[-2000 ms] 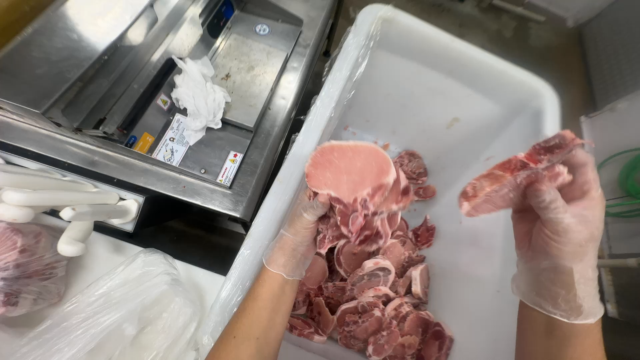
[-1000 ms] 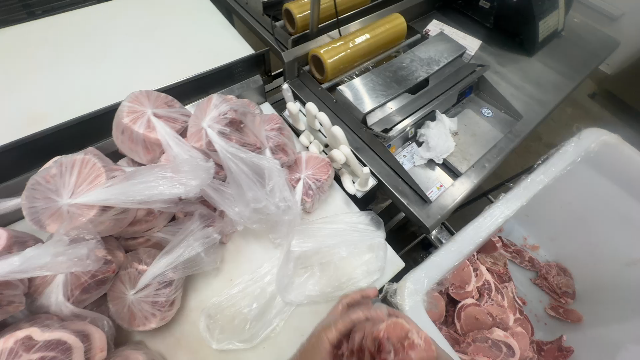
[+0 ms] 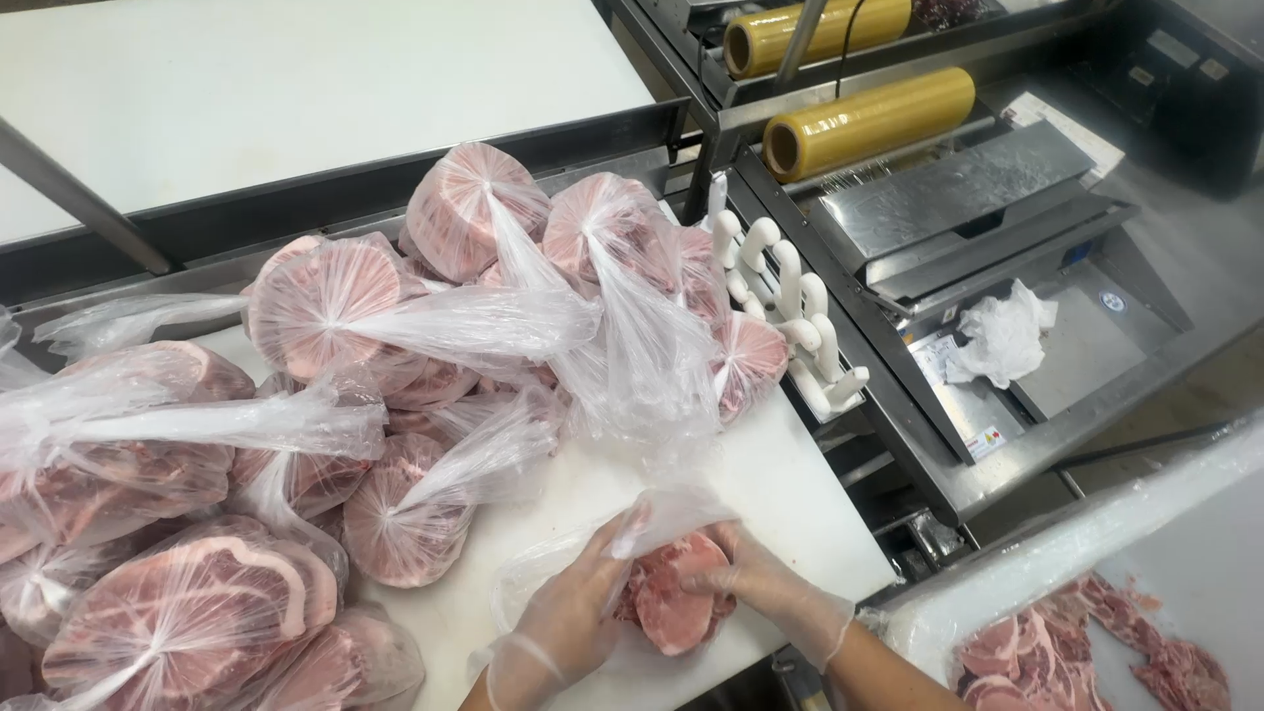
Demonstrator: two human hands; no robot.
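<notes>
Slices of raw meat (image 3: 676, 602) are gathered in a small stack between my gloved hands, over the front of a white cutting board (image 3: 800, 504). My left hand (image 3: 573, 602) grips the mouth of a clear plastic bag (image 3: 667, 518) beside the stack. My right hand (image 3: 780, 583) holds the slices from the right, its thumb across the top one. Part of the bag spreads on the board behind my left hand. Tied clear bags of meat slices (image 3: 326, 306) are heaped at the left and back of the board.
A lined white tub (image 3: 1165, 553) with loose meat slices (image 3: 1037, 652) stands at the lower right. A steel wrapping station (image 3: 968, 207) with yellow film rolls (image 3: 869, 123) and crumpled white plastic (image 3: 1002, 331) is behind it. A white hooked rack (image 3: 790, 286) borders the board; another white board (image 3: 296, 89) lies beyond.
Two seconds ago both hands were over the tub, holding meat slices. Now they are over the cutting board, with the slices at the plastic bag. The view has swung left.
</notes>
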